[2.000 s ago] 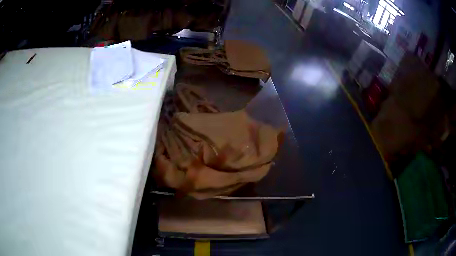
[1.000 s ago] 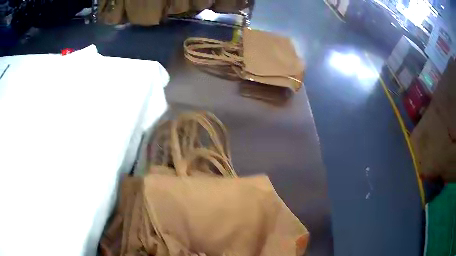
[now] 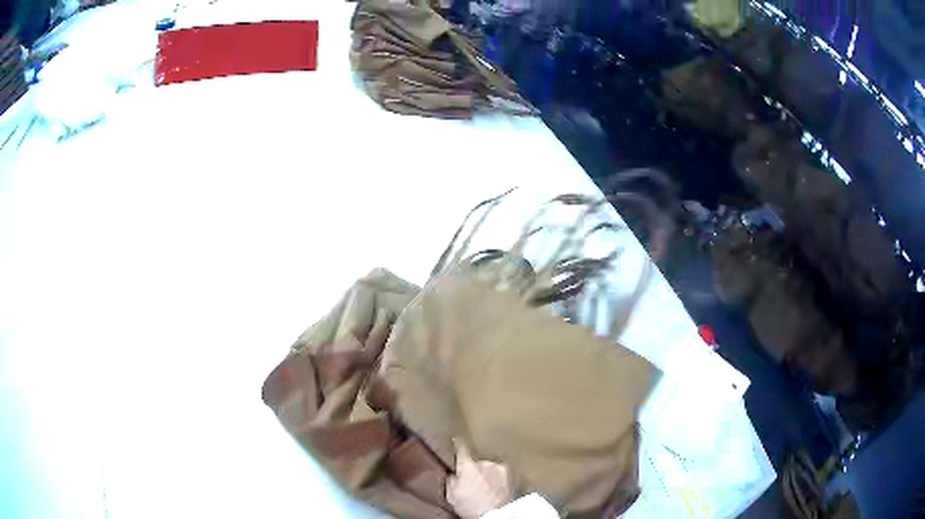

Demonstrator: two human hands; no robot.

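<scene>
A pile of brown tote bags point(image 3: 548, 380) lies on the white-covered table point(image 3: 203, 223), with a smooth flat panel on top and crumpled bag parts to its left. Their thin handles point(image 3: 578, 274) point to the far right and are blurred. My right hand point(image 3: 479, 487), in a white sleeve, is low in the middle at the near edge of the bags, its fingers closed on the brown material. The fingertips are partly hidden in the folds. My left hand is not in view.
A red flat rectangle point(image 3: 238, 51) and another crumpled brown bag pile point(image 3: 416, 61) lie at the far side. White sheets point(image 3: 710, 436) lie at the table's right edge. A crumpled white heap point(image 3: 76, 96) is at far left.
The view has swung from the dark side table to the white table. The handled bag pile seen on the side table now appears on the white table. My right hand has come into view.
</scene>
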